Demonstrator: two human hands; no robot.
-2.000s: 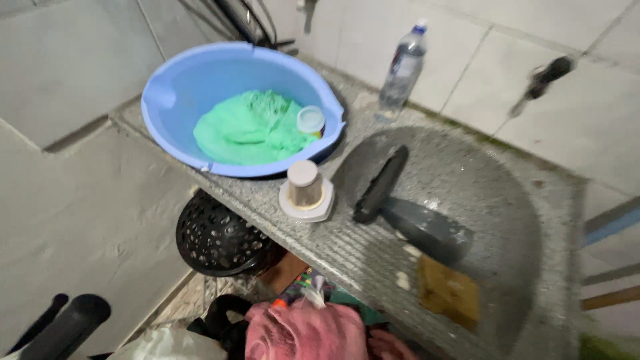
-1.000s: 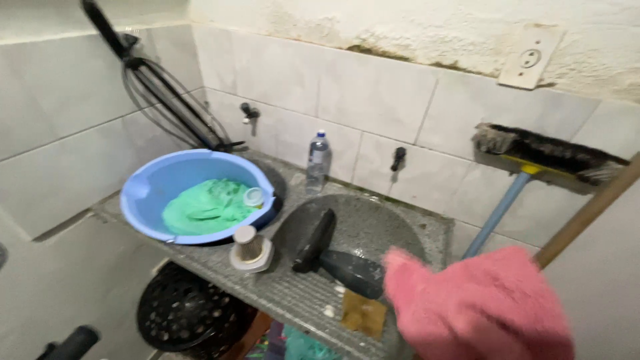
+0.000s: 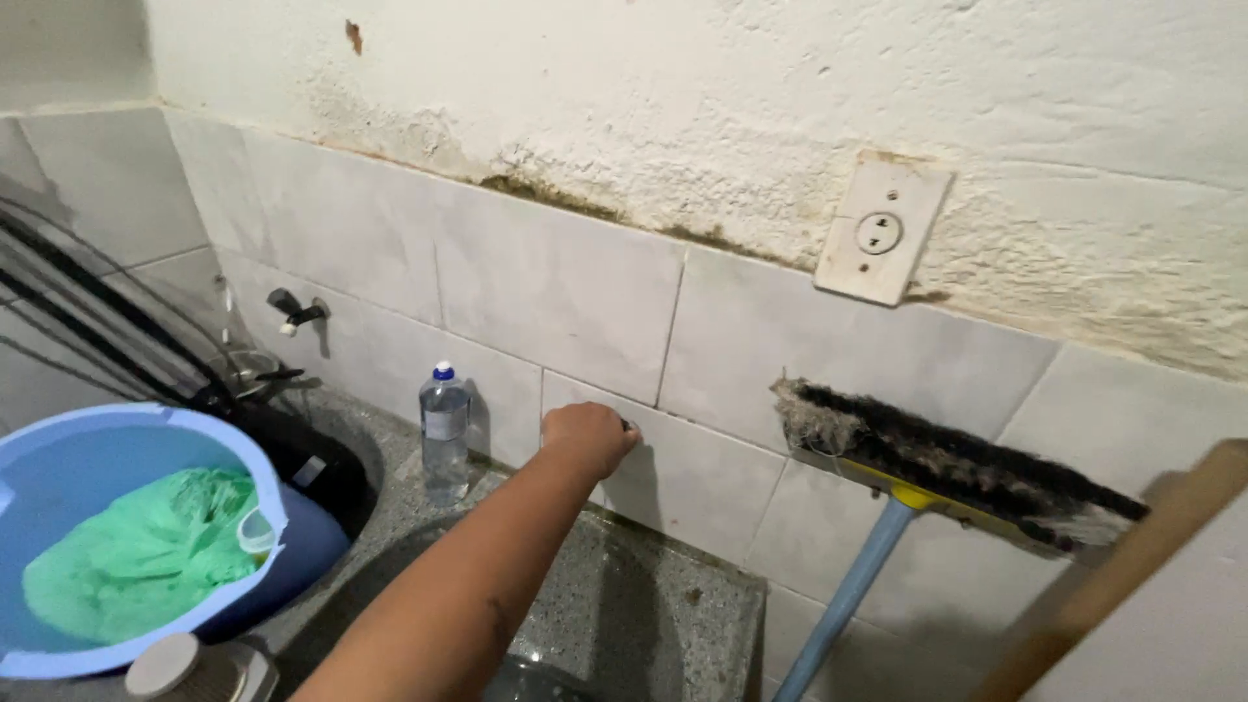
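Observation:
My left hand (image 3: 590,439) reaches across the grey stone sink (image 3: 721,609) to the tiled wall. Its fingers are closed around a dark wall tap (image 3: 629,426), mostly hidden by the hand. Left of the hand, a clear plastic bottle (image 3: 446,434) with a blue cap stands upright on the ledge. Part of a dark object (image 3: 536,681) shows in the wet basin below my forearm. My right hand is out of view.
A blue plastic tub (image 3: 283,487) holding a crumpled green bag or cloth (image 3: 146,556) sits at left, near a second tap (image 3: 300,312). A broom (image 3: 907,497) and a wooden pole (image 3: 1121,585) lean at right, below a wall socket (image 3: 879,232).
My left hand has come into view and taken hold of the tap. The pink cloth seen at the right one second ago is out of view. The view has moved closer to the wall.

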